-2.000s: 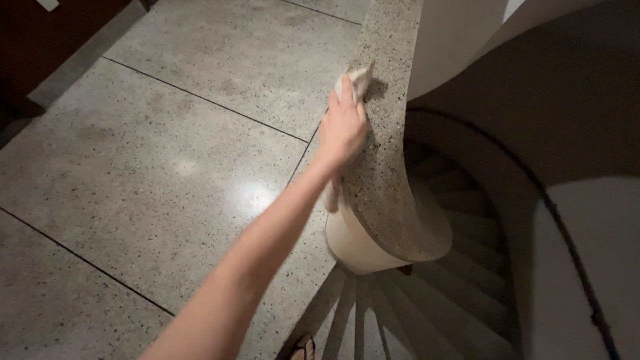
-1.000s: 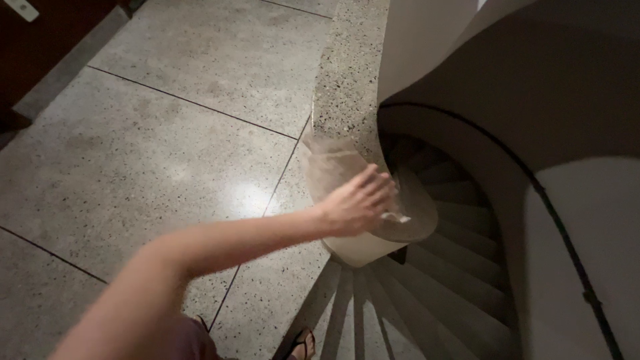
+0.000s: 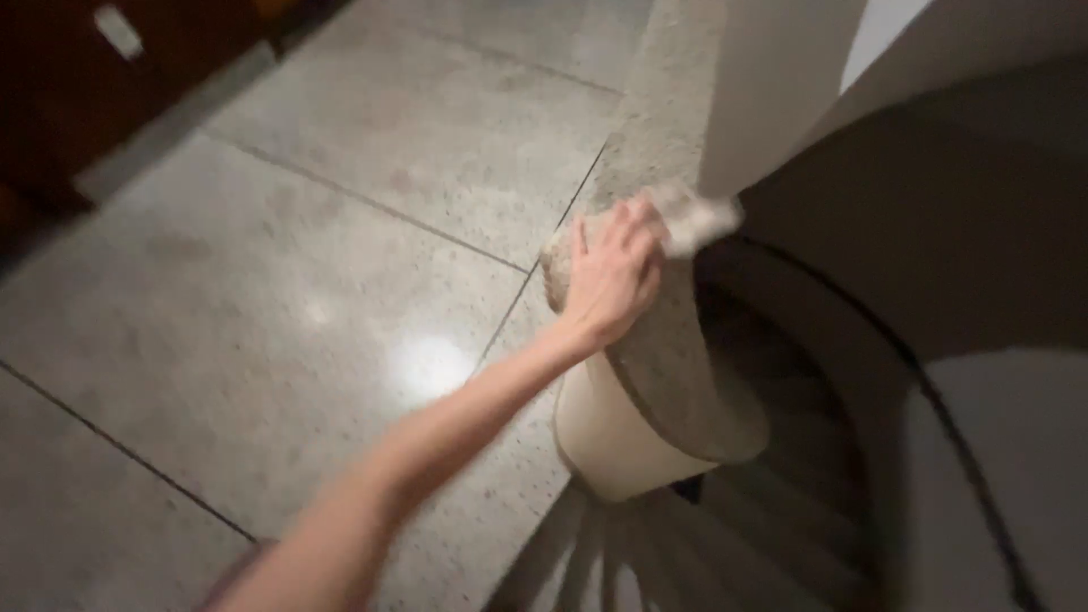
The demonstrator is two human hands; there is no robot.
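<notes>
My left hand [image 3: 616, 272] is palm down on the speckled stone top of a curved stair parapet [image 3: 680, 365], fingers pointing up the view. A pale cloth [image 3: 693, 217] is gripped under the fingers and spreads out to their right, reaching the stairwell side of the top. Motion blurs the cloth and fingers. One finger stands apart at the hand's left side. The palm and the part of the cloth beneath it are hidden. My right hand is out of view.
Left of the parapet lies a speckled floor [image 3: 340, 280] with dark joint lines. Winding stairs [image 3: 739, 527] descend below and to the right, with a dark handrail [image 3: 935, 391] along the curved wall. A dark reddish-brown surface [image 3: 76, 93] stands at the upper left.
One second ago my left hand was over the rounded end of the parapet; now it is farther up along the top, still with the cloth. Two seconds ago it was also farther up.
</notes>
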